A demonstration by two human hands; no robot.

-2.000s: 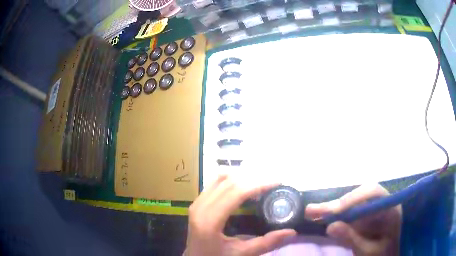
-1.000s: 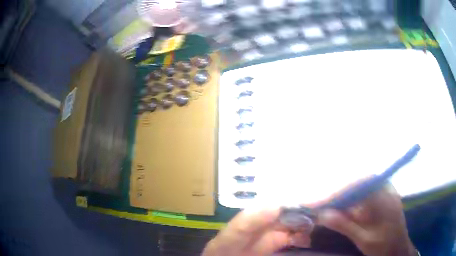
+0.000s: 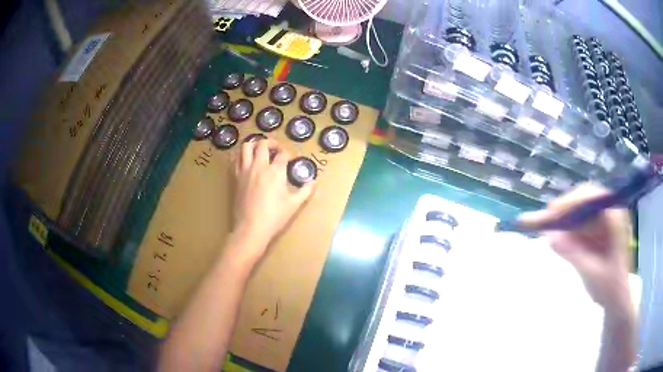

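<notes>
My left hand (image 3: 265,185) is over the brown cardboard sheet (image 3: 196,211). Its thumb and fingers are at the edges of a black-rimmed round component (image 3: 302,171), face up; whether it touches the sheet is unclear. The fingers partly cover another component (image 3: 256,139). More components (image 3: 269,118) lie face up in rows at the sheet's far end. My right hand (image 3: 592,240), blurred, holds a thick dark-blue pen-shaped tool (image 3: 618,196), slim tip pointing left, above the glaring white tray (image 3: 501,290). Components (image 3: 422,292) stand upright in a column along the tray's left side.
Stacked clear plastic trays (image 3: 494,109) with white squares and dark rounds are at the back right. Stacked brown cardboard (image 3: 109,131) stands at left. A pink fan (image 3: 342,11) and a yellow card (image 3: 288,43) are at the back. Yellow tape (image 3: 109,290) edges the green mat.
The view has swung left and closer. My hands have parted: the left, with a component, has moved from the near edge to the cardboard rows; the right, with the tool, is over the tray.
</notes>
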